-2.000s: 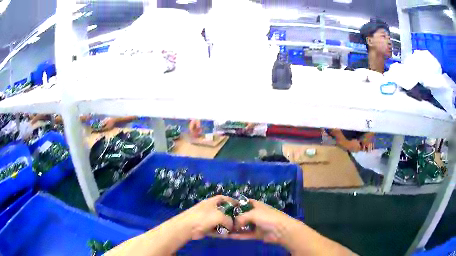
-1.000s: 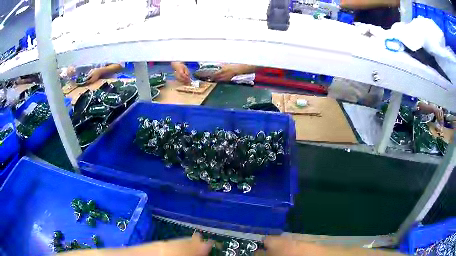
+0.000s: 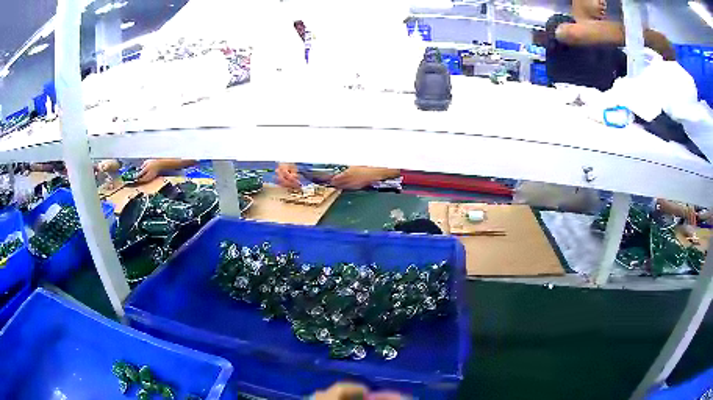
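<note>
My left hand [image 3: 341, 391] shows only as a small blurred part at the bottom edge. My right hand [image 3: 386, 395] is an even smaller blurred sliver beside it. Their fingers and anything they hold are cut off. Just beyond them, the deep blue back tote [image 3: 195, 311] holds a heap of small green parts [image 3: 344, 301] with silvery faces. The left blue tote [image 3: 70, 344] at lower left has a few scattered green parts [image 3: 143, 380] near its bottom.
A white-framed shelf [image 3: 352, 144] crosses above the tote, with a dark bottle [image 3: 433, 82] on it. Posts [image 3: 94, 211] stand at both sides. Across the belt are tan boards [image 3: 508, 250], other workers' hands [image 3: 363, 176] and green assemblies [image 3: 168, 215]. A person [image 3: 582, 55] is at upper right.
My hands, earlier holding green parts over the back tote, then low over green parts, are now mostly below the frame. The view dipped, then rose partly. The upper-right person now shows a bent arm.
</note>
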